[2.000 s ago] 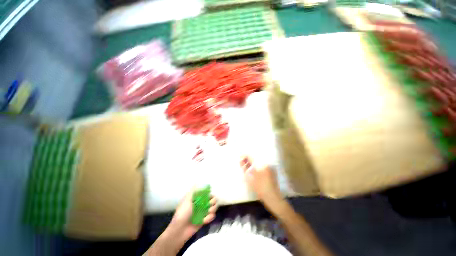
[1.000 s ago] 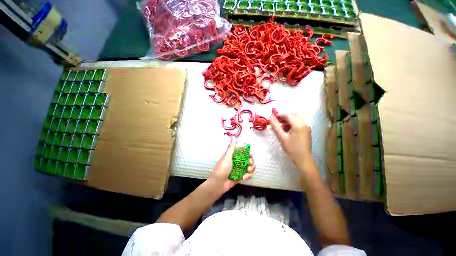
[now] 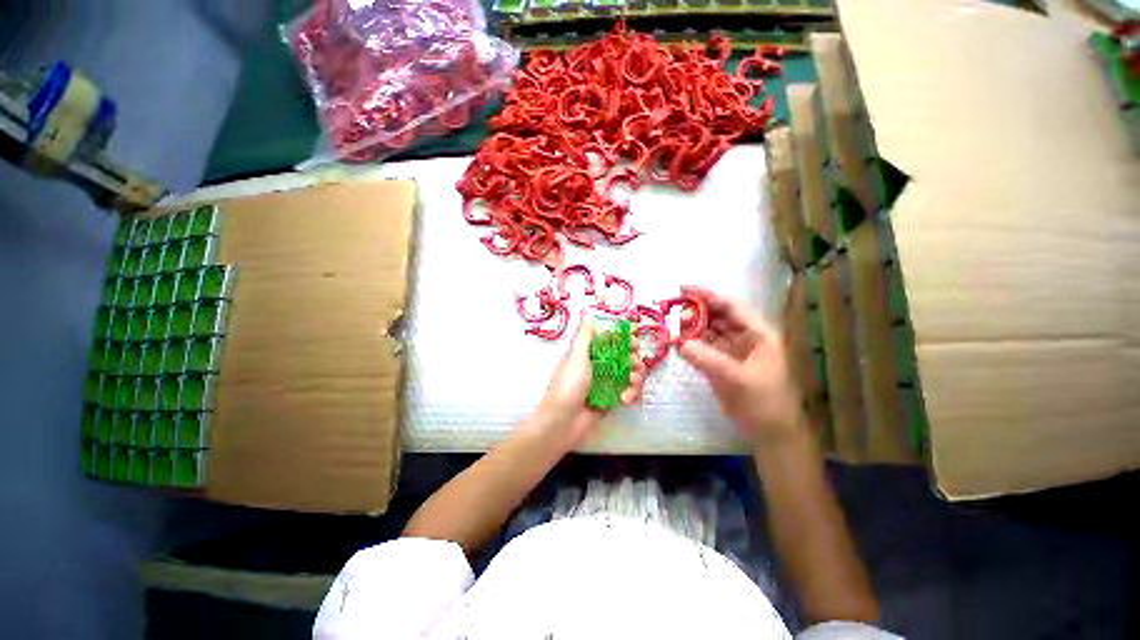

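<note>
My left hand (image 3: 575, 381) holds a green block (image 3: 610, 363) with its dotted face up, over the near part of the white mat. My right hand (image 3: 748, 363) is just right of it, with a red C-shaped part (image 3: 688, 318) between thumb and fingers. Another red part lies between the block and my right fingers; whether it touches the block I cannot tell. Several loose red parts (image 3: 546, 313) lie on the mat beyond my left hand. The red heap (image 3: 600, 125) is behind them.
White textured mat (image 3: 481, 375) under the hands. Cardboard sheet (image 3: 306, 338) and rows of bare green blocks (image 3: 156, 344) at left. Layered stack (image 3: 850, 288) with a large cardboard sheet (image 3: 1025, 250) at right. Clear bag of red parts (image 3: 394, 75) at back left. A clamp-like fixture (image 3: 75, 125) at far left.
My right hand now holds a red part close beside the block; a second earlier its fingers were at the loose parts. My left hand still holds the block. The view has shifted slightly.
</note>
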